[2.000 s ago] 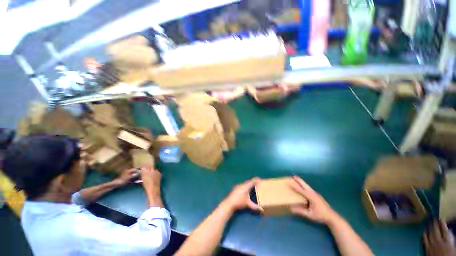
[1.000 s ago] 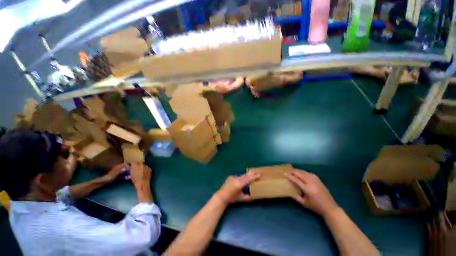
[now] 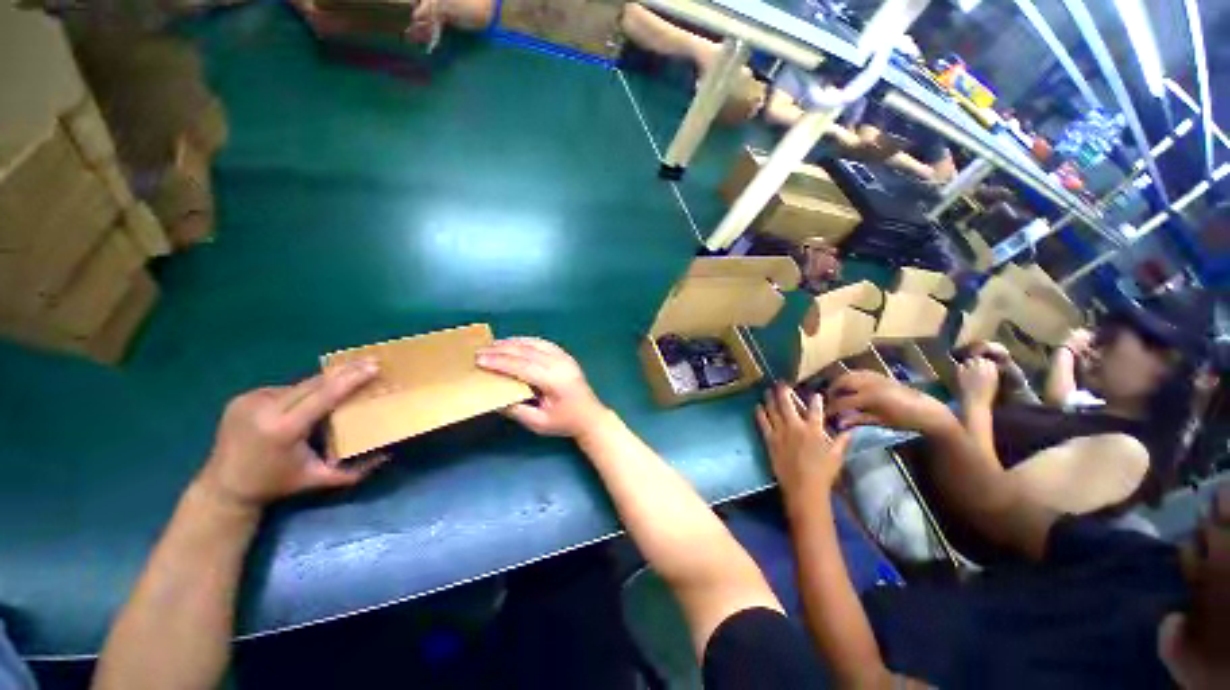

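A small brown carton [image 3: 425, 391] is between my two hands over the green bench, near its front edge. Its lid looks folded down, with a crease along it; its contents are hidden. My left hand [image 3: 290, 431] grips the carton's left end, fingers on top and thumb below. My right hand [image 3: 546, 384] holds its right end, fingertips on top. An open carton [image 3: 701, 371] stands to the right with its lid up and dark items inside.
A stack of brown cartons [image 3: 68, 229] stands at the left on the green bench [image 3: 540, 175]. More open cartons [image 3: 839, 328] line the right, where other people's hands [image 3: 805, 438] work. A pale shelf leg [image 3: 772, 175] rises behind. Another person's hand is across the bench.
The view has swung to the right, showing more workers and cartons there. The person at left is out of view. Both my hands still hold the carton.
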